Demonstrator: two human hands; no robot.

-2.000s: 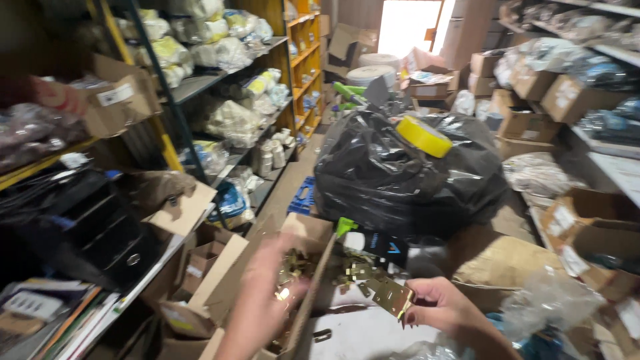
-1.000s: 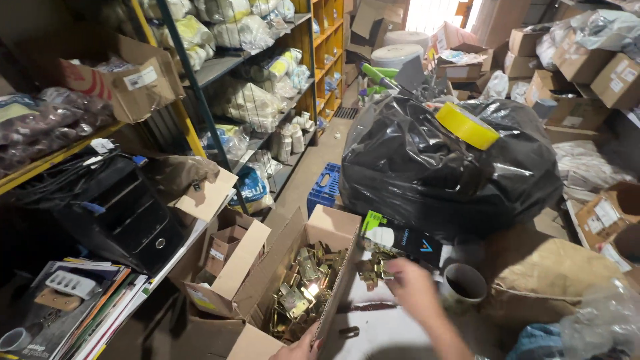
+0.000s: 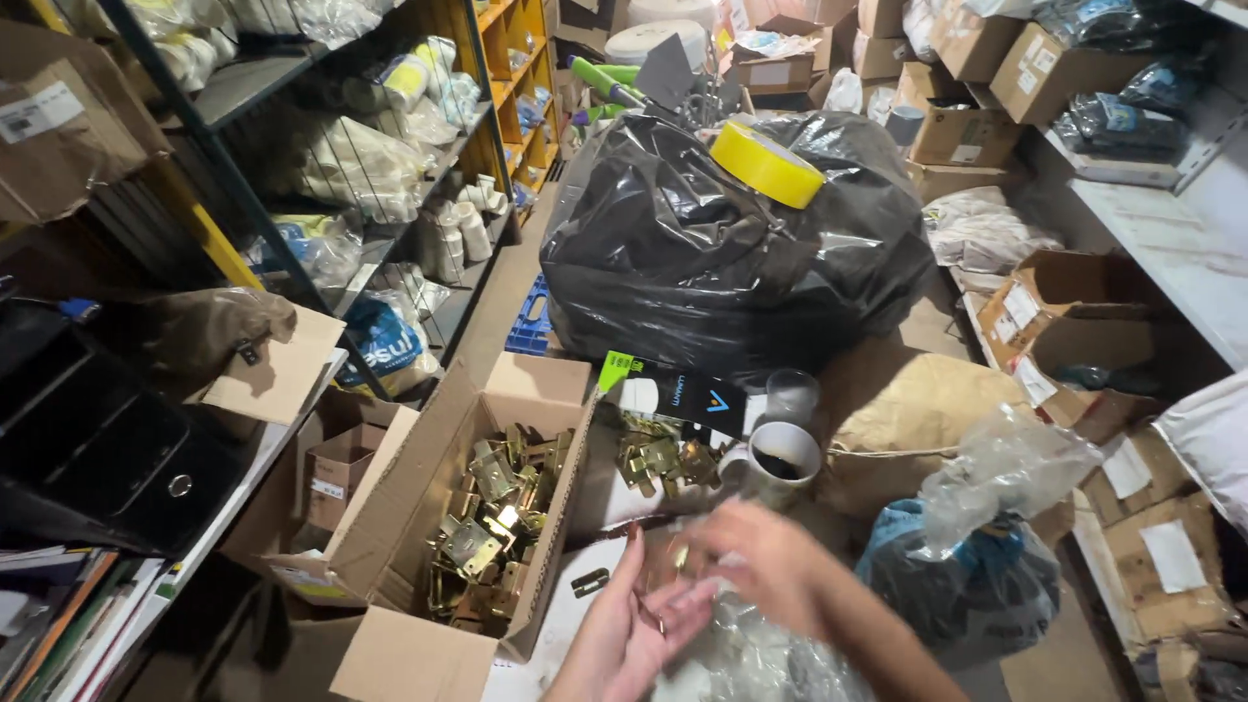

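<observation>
My left hand (image 3: 639,619), palm up, cradles a small brass-coloured metal piece near its fingers. Close above it is my right hand (image 3: 756,561), blurred, its fingers around something I cannot make out. Left of the hands, an open cardboard box (image 3: 575,487) holds many brass-coloured metal brackets (image 3: 487,536). Beyond the hands lies a smaller pile of like brackets (image 3: 668,463), beside a white mug (image 3: 785,458) with dark liquid. One flat slotted metal piece (image 3: 590,582) rests on the white surface between box and left hand. Clear plastic bags (image 3: 770,653) lie under the right forearm.
A large black plastic bag (image 3: 702,283) with a roll of yellow tape (image 3: 767,164) on top stands beyond. A clear cup (image 3: 792,392) is behind the mug. At right are a brown paper bag (image 3: 926,390) and a tied plastic bag (image 3: 965,575). Shelving (image 3: 263,88) lines the left.
My left hand has moved right from the cardboard box's near edge. My right hand has left the small bracket pile and come nearer to me, so the hands are together.
</observation>
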